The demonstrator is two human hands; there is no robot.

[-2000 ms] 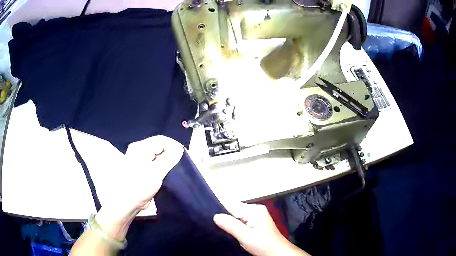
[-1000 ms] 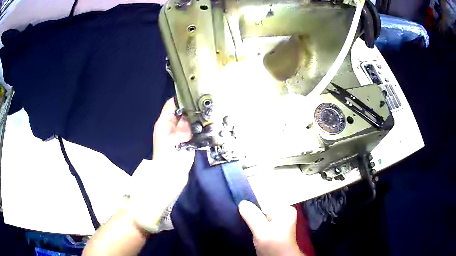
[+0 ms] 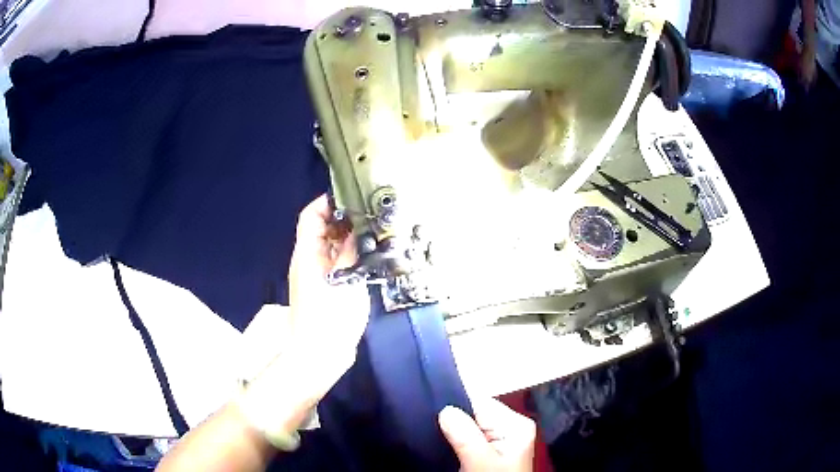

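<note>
A dark navy garment piece (image 3: 391,369) hangs from the presser foot and needle area (image 3: 405,286) toward the lap. Its folded hem (image 3: 440,355) shows as a lighter blue band on the right edge. My left hand (image 3: 327,286) is at the left of the foot, overexposed, with fingertips partly behind the metal parts; its exact hold on the cloth is unclear. My right hand (image 3: 488,433) pinches the hem below the foot, thumb on top. The olive-green sewing machine (image 3: 364,111) has a lamp-glare patch over its centre.
A dark navy garment stack (image 3: 175,157) lies left of the machine, with a thin dark cord (image 3: 147,341) over the white table (image 3: 55,369). Black snips (image 3: 649,210) lie beside the dial (image 3: 597,232). A bent lever (image 3: 665,336) sticks out at lower right. Dark cloth (image 3: 774,369) is at right.
My left hand has moved up from the cloth to the foot's left side. The garment edge is now at the foot, with its folded band showing. My right hand has moved slightly right and down.
</note>
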